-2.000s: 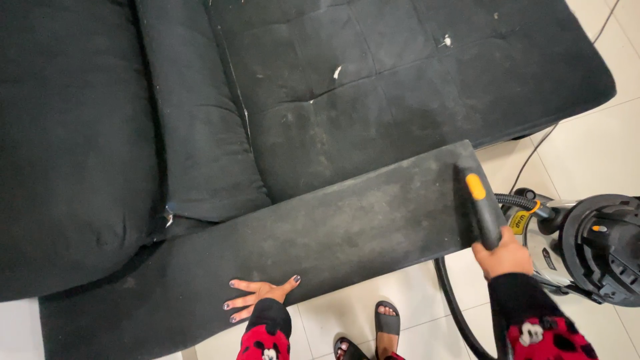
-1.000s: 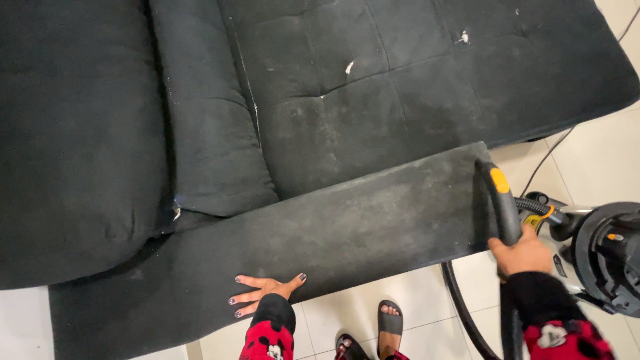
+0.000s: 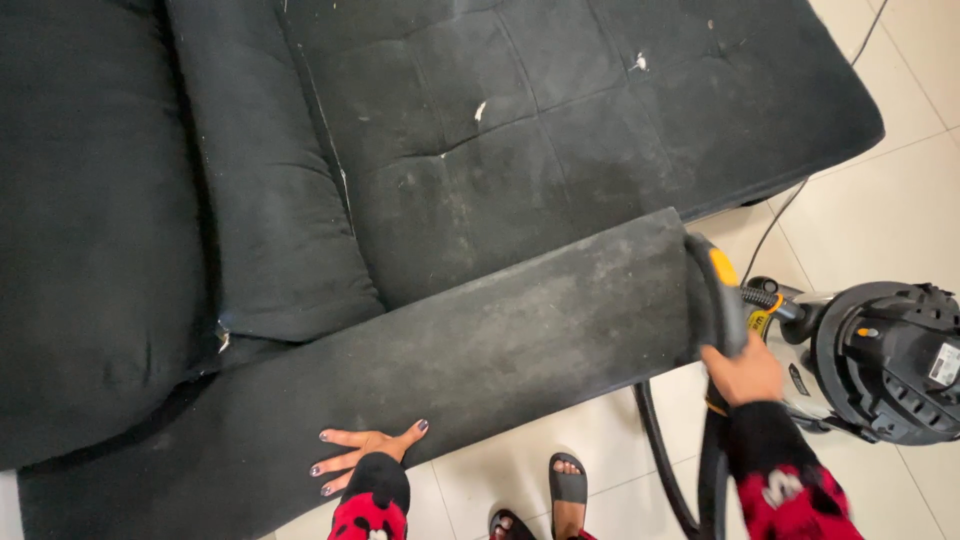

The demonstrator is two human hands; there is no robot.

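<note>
My right hand (image 3: pixel 748 371) grips the curved black vacuum cleaner handle (image 3: pixel 716 289), which has a yellow-orange insert and lies against the front end of the sofa's armrest (image 3: pixel 525 322). The hose (image 3: pixel 664 465) hangs below that hand. My left hand (image 3: pixel 371 450) rests with spread fingers on the near edge of the dark fabric armrest and holds nothing. Beyond the armrest is the tufted seat cushion (image 3: pixel 600 150), with white marks and pale dusty patches. Any nozzle at the handle's far end cannot be made out.
A canister vacuum cleaner (image 3: pixel 885 360) stands on the tiled floor (image 3: pixel 892 202) at the right. A thin cable (image 3: pixel 769 225) runs past the sofa's corner. Back cushions (image 3: pixel 97 225) fill the left side. My feet in dark slides (image 3: pixel 568 487) are at the bottom.
The vacuum handle has shifted from on top of the armrest's front end to against its end face, with my right hand still gripping it. My left hand has stayed on the armrest.
</note>
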